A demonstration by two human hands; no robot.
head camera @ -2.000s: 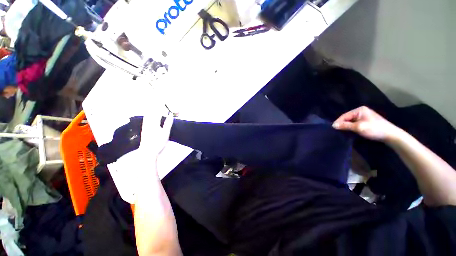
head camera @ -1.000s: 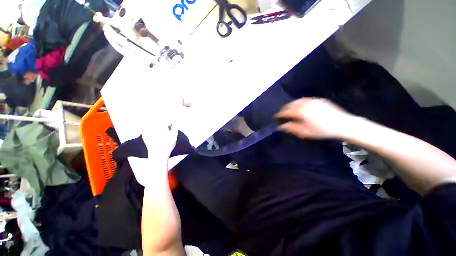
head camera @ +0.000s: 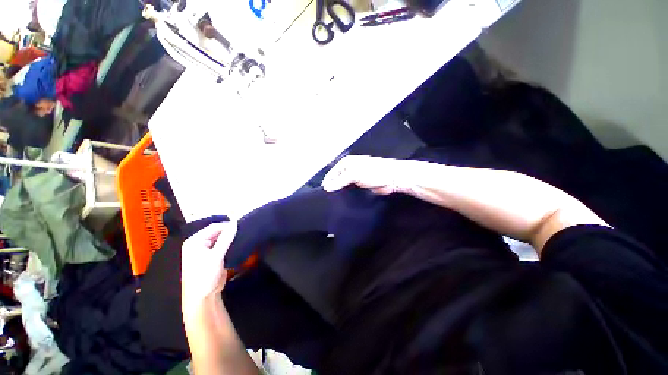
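A navy-black fabric band [head camera: 282, 218] is held between my two hands over my lap, along the front edge of the white machine table [head camera: 220, 157]. My left hand [head camera: 207, 256] pinches its left end below the table's corner. My right hand [head camera: 351, 174] pinches its upper edge near the table's front edge. The band's right part hangs down and merges with the dark cloth on my lap. The sewing machine's presser foot area [head camera: 245, 69] is at the upper left, with no fabric seen under it.
Black-handled scissors [head camera: 333, 20] and dark red snips [head camera: 388, 16] lie at the top of the table. An orange perforated basket [head camera: 139, 212] stands left of the table. Green cloth [head camera: 47, 220] and other piles lie further left. A pale wall [head camera: 615, 73] is at the right.
My right hand has moved left, closer to my left hand. My left hand has come off the tabletop, lower and slightly left. The stretched span of the band is now shorter.
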